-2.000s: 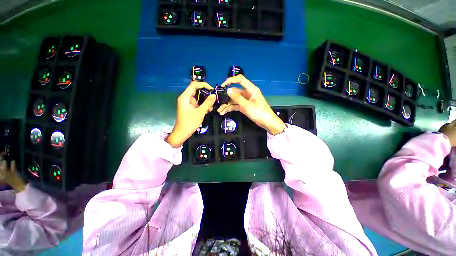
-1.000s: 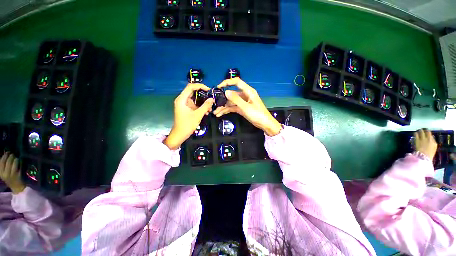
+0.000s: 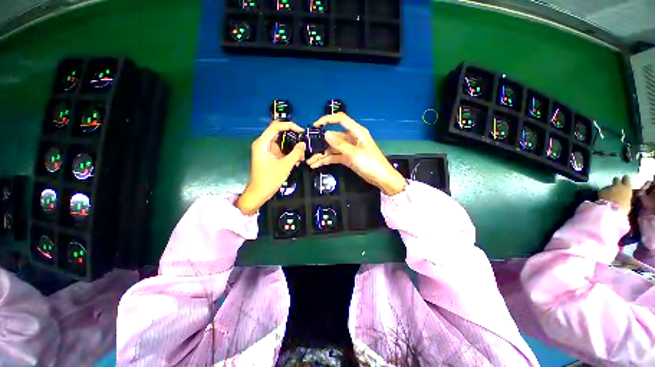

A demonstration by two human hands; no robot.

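My left hand (image 3: 271, 163) grips a small black lens unit (image 3: 289, 139) between thumb and fingers. My right hand (image 3: 353, 150) grips another black lens unit (image 3: 314, 140) right beside it; I cannot tell if the two touch. Both are held above the back edge of the black working tray (image 3: 307, 233), which has lens units in its left pockets; my right hand and sleeve hide part of it. Two more lens units stand on the blue mat beyond my hands, one at the left (image 3: 281, 110) and one at the right (image 3: 335, 107).
The back tray (image 3: 309, 50) lies on the blue mat (image 3: 237, 86), partly filled. A tall tray stack (image 3: 136, 165) stands at the left. An angled right-hand tray (image 3: 517, 152) holds lens units. A thin yellowish ring (image 3: 429, 116) lies near it. Neighbours' pink sleeves (image 3: 582, 251) show at both sides.
My hands stay nearly in place, holding the same two units. At the right, the neighbour's hand has shifted and the tray by it no longer shows. The left neighbour's hand has left view.
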